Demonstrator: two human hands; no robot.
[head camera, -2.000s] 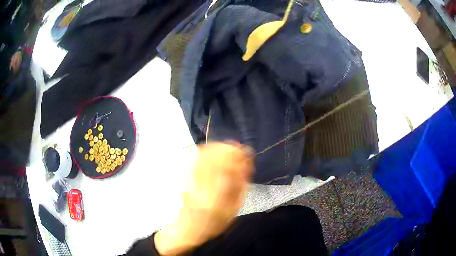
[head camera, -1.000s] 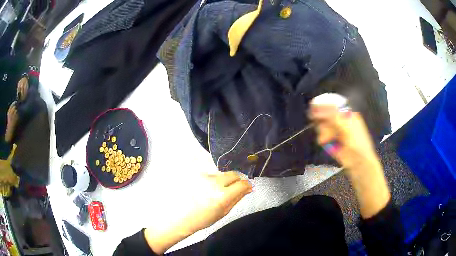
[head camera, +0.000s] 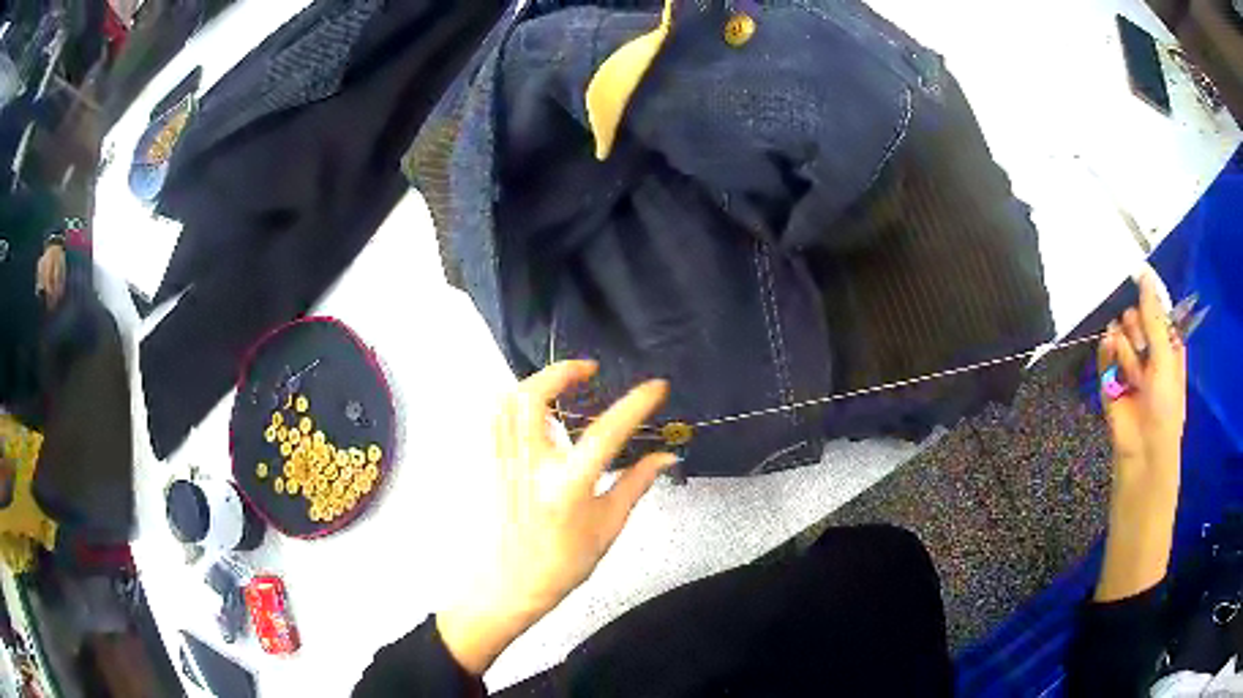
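Dark denim trousers (head camera: 654, 314) lie in front of me with a small yellow button (head camera: 675, 432) near their lower edge. A pale thread (head camera: 900, 386) runs taut from the button to my right hand (head camera: 1142, 368), out at the far right past the table edge. That hand is closed around thread snips (head camera: 1189, 316), blades pointing outward, pink handle showing in the palm. I cannot make out a needle. My left hand (head camera: 552, 498) is left of the button, fingers apart, with loose thread beside its fingers. A yellow tab (head camera: 627, 85) and another button (head camera: 738, 29) are higher on the denim.
A round black tray (head camera: 316, 341) with a red rim holds many yellow buttons, left of my left hand. Thread spools (head camera: 205, 511) and a red packet (head camera: 271, 615) stand beside it. Black trousers (head camera: 286, 205) lie upper left, striped cloth (head camera: 934, 273) under the denim, a phone (head camera: 1142, 63) upper right.
My right hand has moved far right with the snips, and the loose, looped thread is now mostly taut. My left hand has risen onto the cloth's edge beside the button, its fingers spread.
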